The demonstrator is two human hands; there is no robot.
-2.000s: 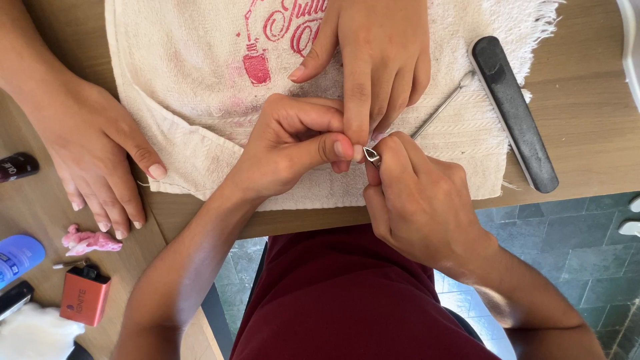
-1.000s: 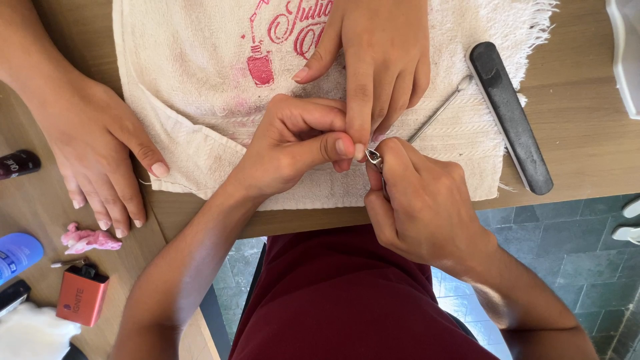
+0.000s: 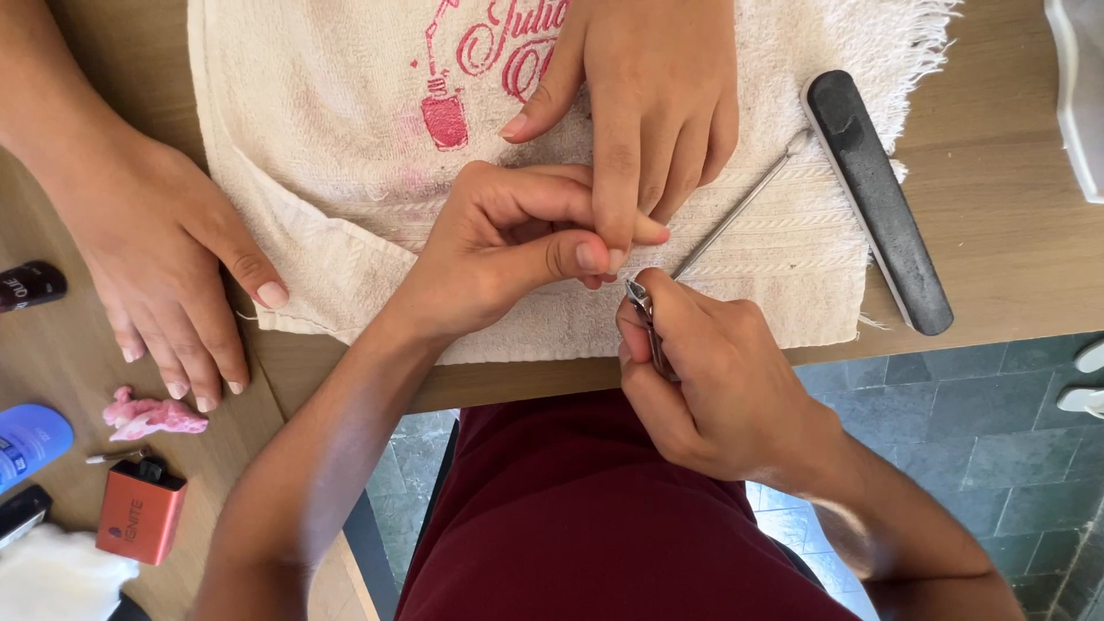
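My left hand (image 3: 509,233) pinches a fingertip of another person's hand (image 3: 660,95) between thumb and fingers, over a cream towel (image 3: 319,155) with a pink print. Just right of that fingertip, my right hand (image 3: 724,371) is closed around a metal cuticle nipper (image 3: 649,323); its jaws point up and left, a little apart from the nail. A thin metal manicure tool (image 3: 742,205) lies slanted on the towel behind my right hand. Beside it, a black nail file block (image 3: 878,203) lies across the towel's right edge.
The other person's second hand (image 3: 164,250) rests at the left. Near it are crumpled pink-stained cotton (image 3: 151,416), an orange-red box (image 3: 141,513), a blue-capped container (image 3: 33,440), a dark bottle (image 3: 33,285) and white cotton (image 3: 60,573). A white tray edge (image 3: 1078,95) shows at the right.
The nipper in my right hand has moved off the held fingertip, slightly down and right, and its jaws have turned. My left hand still holds the finger.
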